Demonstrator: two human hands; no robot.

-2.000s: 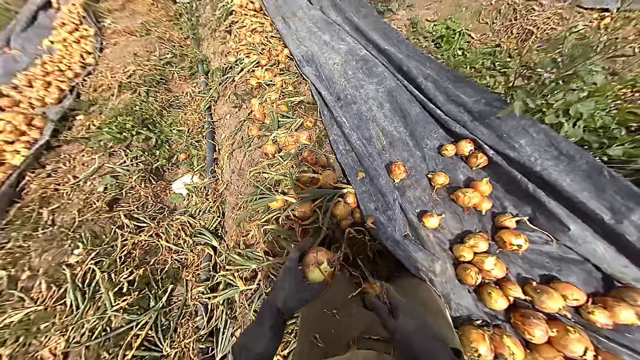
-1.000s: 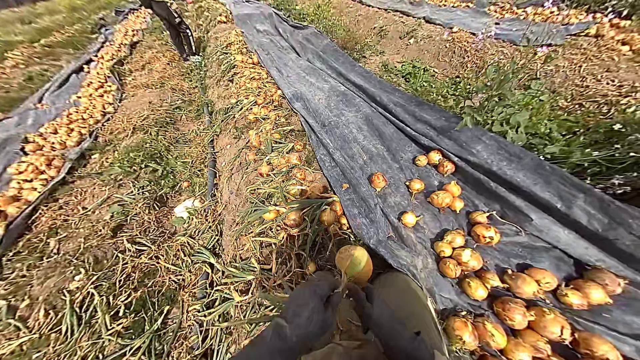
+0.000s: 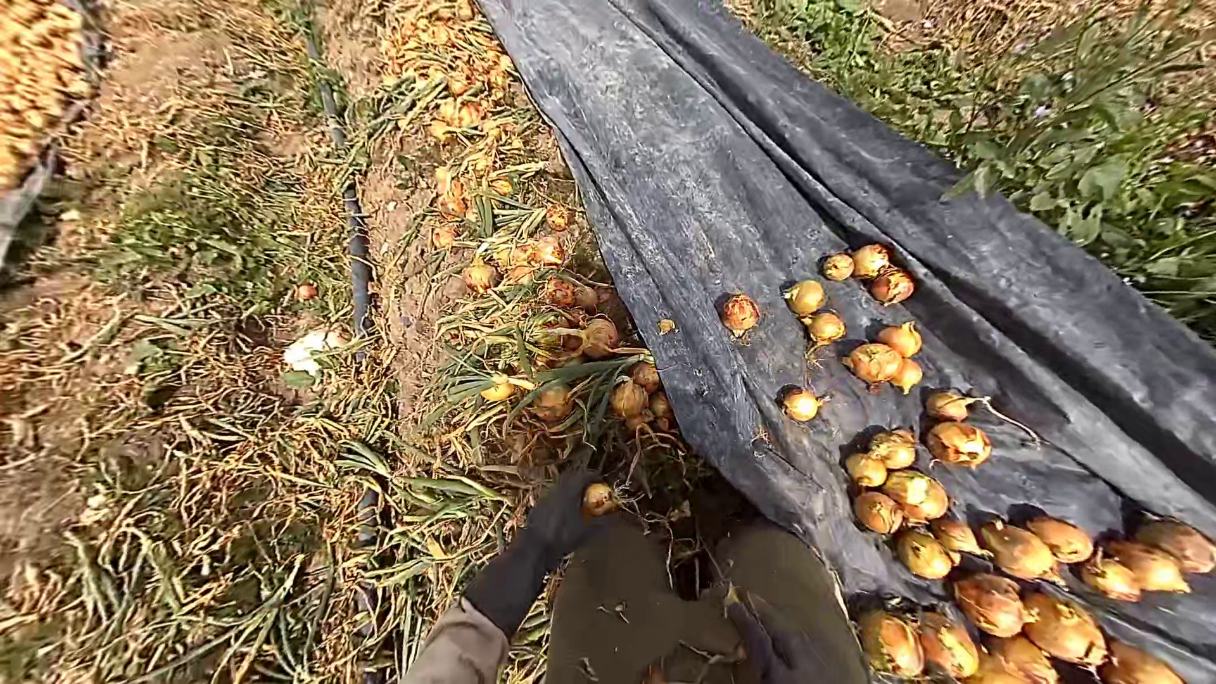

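Note:
My left hand (image 3: 560, 513), in a dark glove, is at the lower middle beside my left knee. Its fingers are closed around a small yellow onion (image 3: 598, 499) with roots on its right side. Just ahead, pulled onions (image 3: 628, 399) lie among green and dry tops at the edge of the black ground fabric (image 3: 703, 228). A dark, shadowed shape low between my knees appears to be my right hand (image 3: 757, 638); its fingers and anything in them are hidden. Trimmed onions (image 3: 914, 494) rest on the fabric to the right.
A black drip hose (image 3: 359, 247) runs along the ground left of the onion row, with a pale whitish object (image 3: 312, 351) beside it. More onions (image 3: 38, 76) are heaped at the upper left. Green weeds (image 3: 1092, 180) border the fabric at the upper right.
One second ago both hands were together at a larger onion, which they no longer hold. My left hand has moved left, now with a small onion; my right hand has dropped lower. The view has tilted down.

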